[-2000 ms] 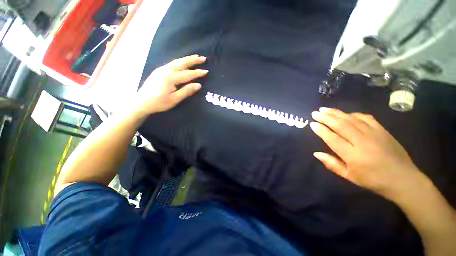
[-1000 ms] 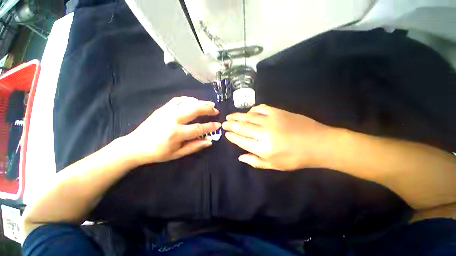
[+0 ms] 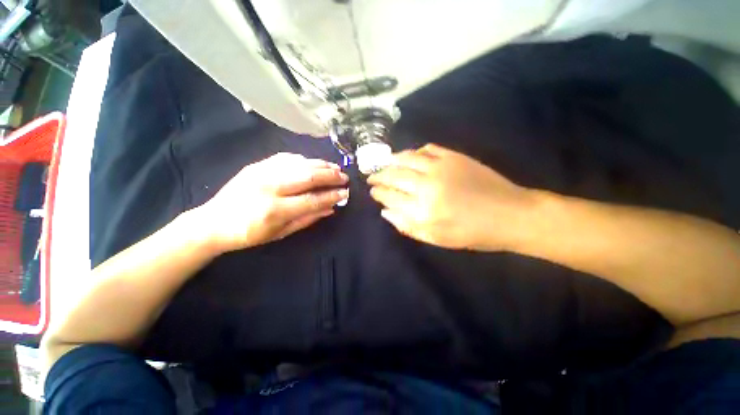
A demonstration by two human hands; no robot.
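A large black cloth (image 3: 406,300) spreads under the sewing machine head (image 3: 422,40). My left hand (image 3: 272,198) lies flat on it, palm down, left of the presser foot area (image 3: 346,154). A small bit of white edging (image 3: 342,197) shows at its fingertips; the rest of it is hidden. My right hand (image 3: 446,194) lies on the cloth just right of the foot, fingertips near a small white round knob (image 3: 373,157). Both hands press on the cloth without gripping it. The needle cannot be made out clearly.
A red plastic basket (image 3: 50,219) with dark pieces in it stands at the far left, beside the table's white edge (image 3: 81,146). A short straight raised line (image 3: 327,293) shows on the cloth below my hands. The cloth reaches down to my lap.
From two seconds ago, the cloth and my hands have come under the machine head, and my hands have come close together. Since one second ago, less white edging shows and both hands sit slightly higher.
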